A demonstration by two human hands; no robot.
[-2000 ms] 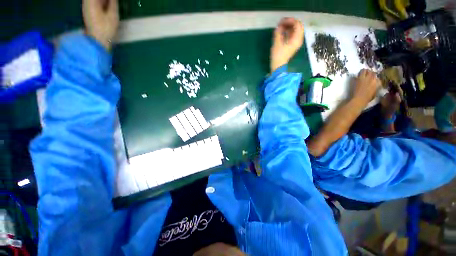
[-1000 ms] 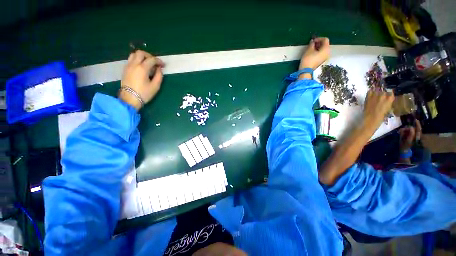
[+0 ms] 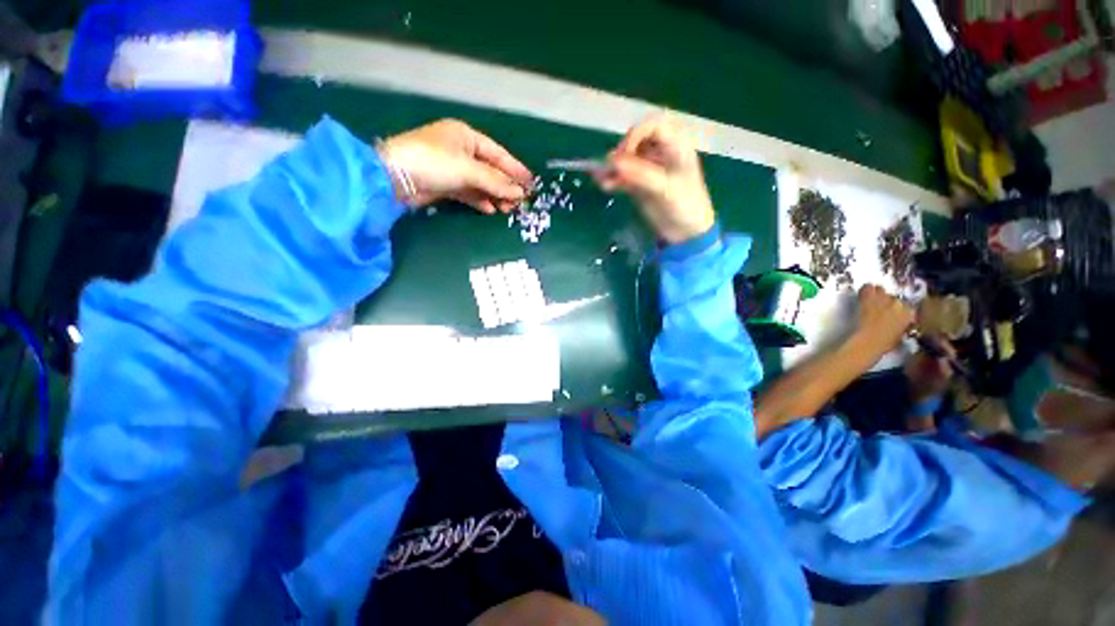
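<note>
My right hand [image 3: 654,175] holds thin silver-grey tweezers [image 3: 575,164], their tip pointing left over the mat. My left hand [image 3: 456,166] is at the left edge of the heap of tiny white pieces [image 3: 539,215]. Its thumb and fingers are close together; whether something is between them cannot be told. A small white panel with dark dividing lines [image 3: 506,294] lies below the heap. A long white row of strips [image 3: 428,371] lies at the near bench edge.
A blue parts bin [image 3: 92,64] stands upper left. A green-and-black wire spool [image 3: 778,306] is at right. Beyond it, brown-grey component piles [image 3: 820,232] lie on a white surface, with a neighbour's hand [image 3: 883,320] beside them. A pale strip [image 3: 489,91] crosses the mat's far side.
Both hands have moved inward to the white pieces, the left rightward and the right leftward. Tweezers now show in the right hand. The view has shifted and turned.
</note>
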